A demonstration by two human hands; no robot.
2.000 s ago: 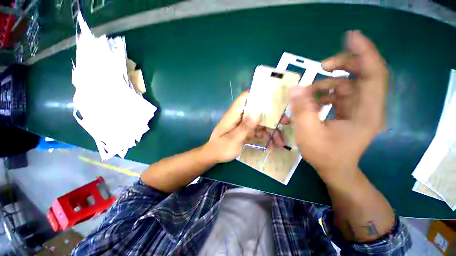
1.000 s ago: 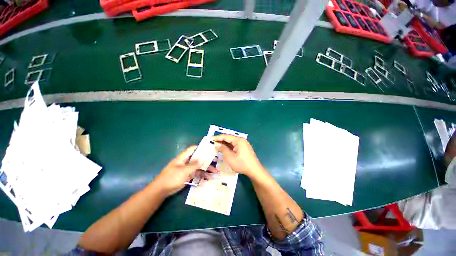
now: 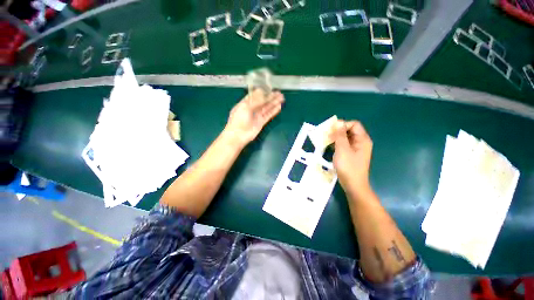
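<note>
A white adhesive sheet [image 3: 303, 202] lies on the near green bench in front of me, with several dark openings where the green shows through. My right hand [image 3: 351, 149] pinches a cream adhesive piece [image 3: 325, 132] at the sheet's upper end; the piece is tilted over the sheet. My left hand [image 3: 253, 114] is stretched forward, palm up, to the pale rail. A blurred device frame [image 3: 260, 82] is at its fingertips, over the rail; whether the fingers still grip it is hard to tell.
An untidy white waste sheet pile [image 3: 132, 140] lies on the left, a neater sheet stack [image 3: 473, 196] on the right. Several device frames [image 3: 271, 38] lie beyond the pale rail [image 3: 328, 84]. A grey upright [image 3: 417, 44] stands at the rail. A red stool [image 3: 44, 272] is on the floor, lower left.
My left hand has moved away from the sheet, forward to the rail, with the frame at its fingertips. My right hand now holds a piece over the sheet's upper end. The view has shifted.
</note>
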